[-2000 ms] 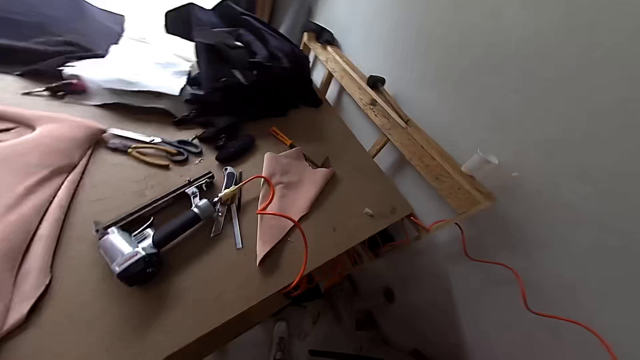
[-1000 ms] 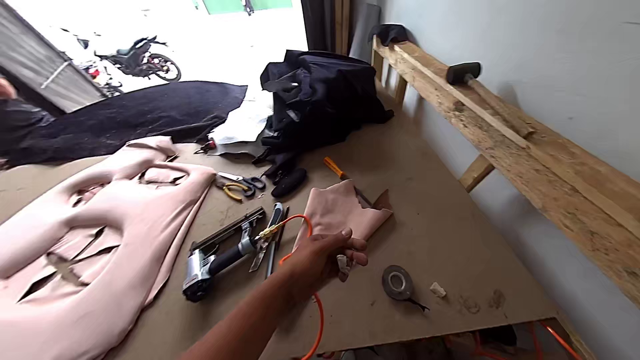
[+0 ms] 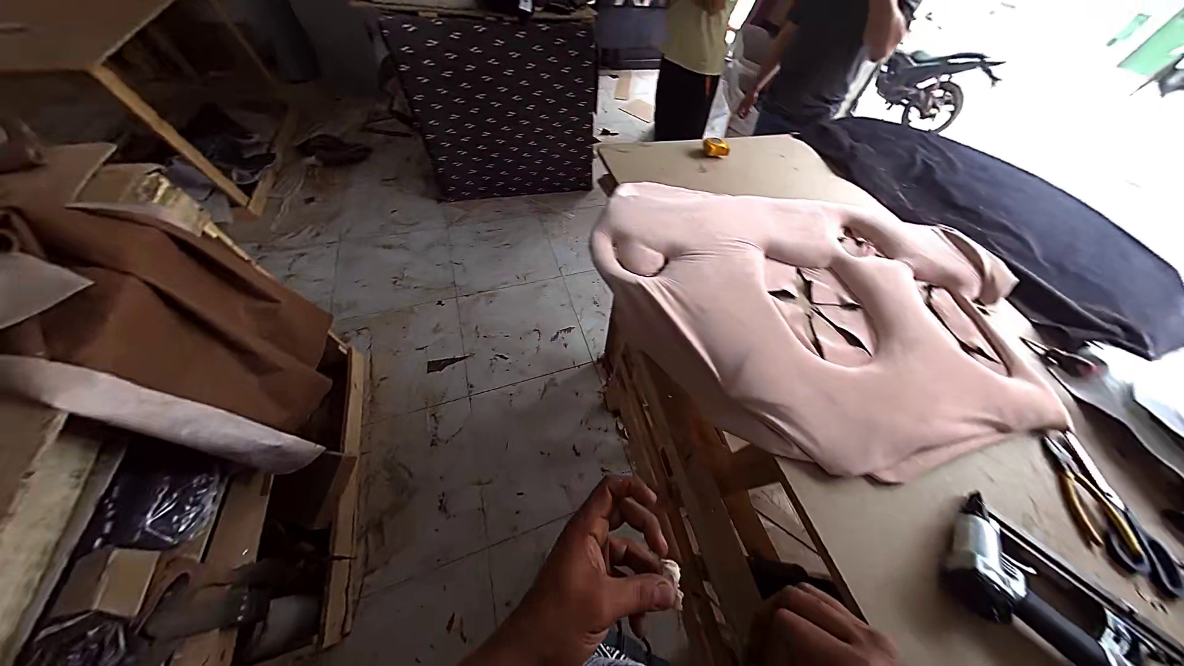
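My left hand [image 3: 606, 564], palm turned up at the bottom centre, pinches a small pale scrap [image 3: 672, 583] between thumb and fingers; what the scrap is cannot be told. My right hand [image 3: 819, 629] lies at the bottom edge beside the table's near side, its fingers curled and its underside hidden. Pink fabric with cut openings [image 3: 832, 407] drapes over the table [image 3: 869, 546]. A pneumatic staple gun [image 3: 994, 573] rests to the right of my right hand, with yellow-handled pliers [image 3: 1091, 504] and dark-handled scissors [image 3: 1142, 555] beyond it.
Brown fabric [image 3: 176, 314] covers a wooden crate [image 3: 351, 499] at left. Debris litters the tiled floor [image 3: 499, 398]. A tape measure [image 3: 715, 147] sits at the table's far end, near two people [image 3: 819, 55]. Dark cloth [image 3: 1008, 203] hangs over the right side.
The view has swung left to the floor and crate. A hand was over the pink scrap by the staple gun one second ago; now both my hands are at the bottom of the view.
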